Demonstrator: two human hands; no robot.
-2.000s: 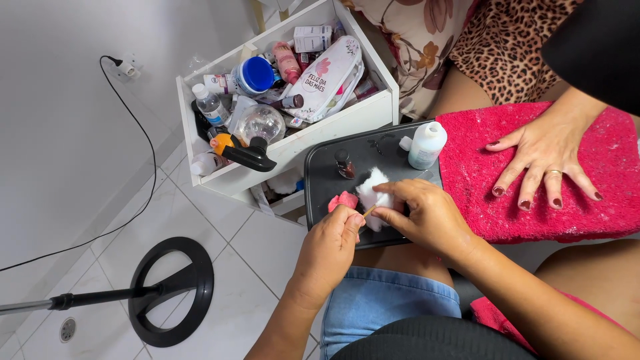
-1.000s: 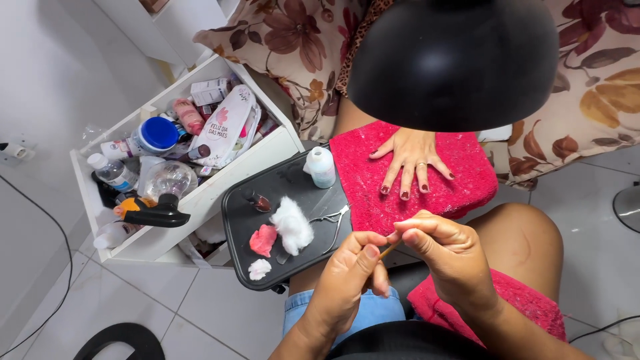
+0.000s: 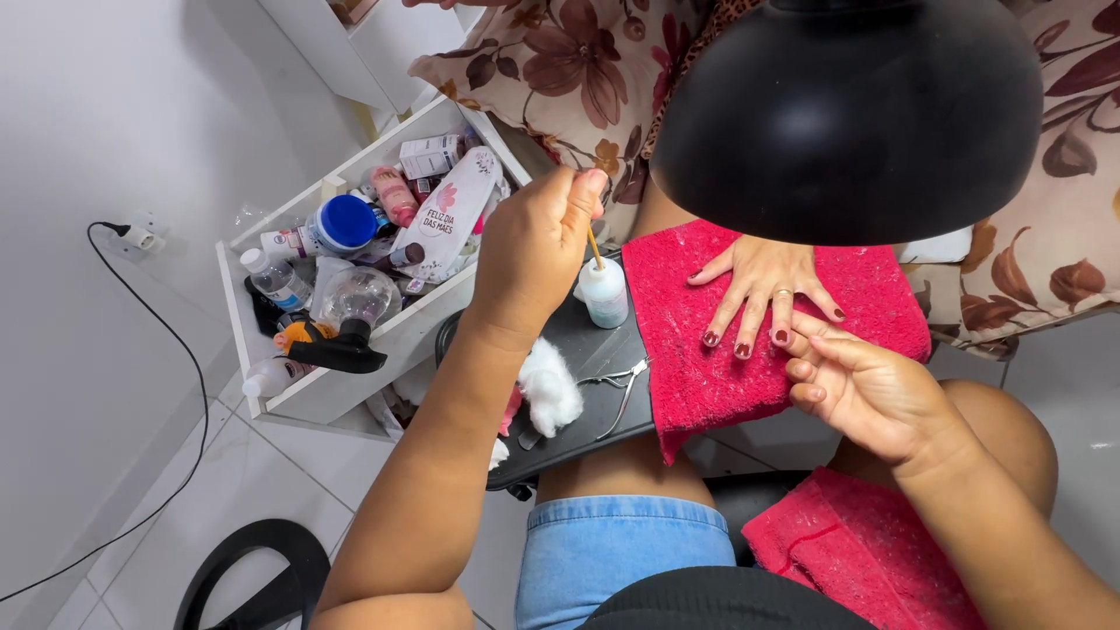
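Note:
My left hand (image 3: pixel 547 236) grips a thin wooden stick (image 3: pixel 595 248), its lower end in the mouth of a white plastic bottle (image 3: pixel 604 294) on the black tray (image 3: pixel 626 418). My right hand (image 3: pixel 862 385) holds no tool; its fingertips touch a finger of another person's hand (image 3: pixel 761 284). That hand lies palm down on a red towel (image 3: pixel 700 385), with dark red polish on its nails and a ring on one finger. On the tray are a white cotton wad (image 3: pixel 549 389) and metal cuticle nippers (image 3: pixel 623 385). A pink piece (image 3: pixel 510 411) is partly hidden by my left forearm.
A black lamp shade (image 3: pixel 849 122) hangs over the towel's far side. At left, an open white drawer (image 3: pixel 385 337) holds bottles, a blue-lidded jar (image 3: pixel 346 222) and a spray bottle (image 3: pixel 359 302). A second red towel (image 3: pixel 862 547) lies on my lap. A black cable (image 3: pixel 188 346) runs down the wall.
My hands, together around the stick a second ago, have parted. My left hand has carried the stick to the white bottle; my right hand has reached the other person's fingers.

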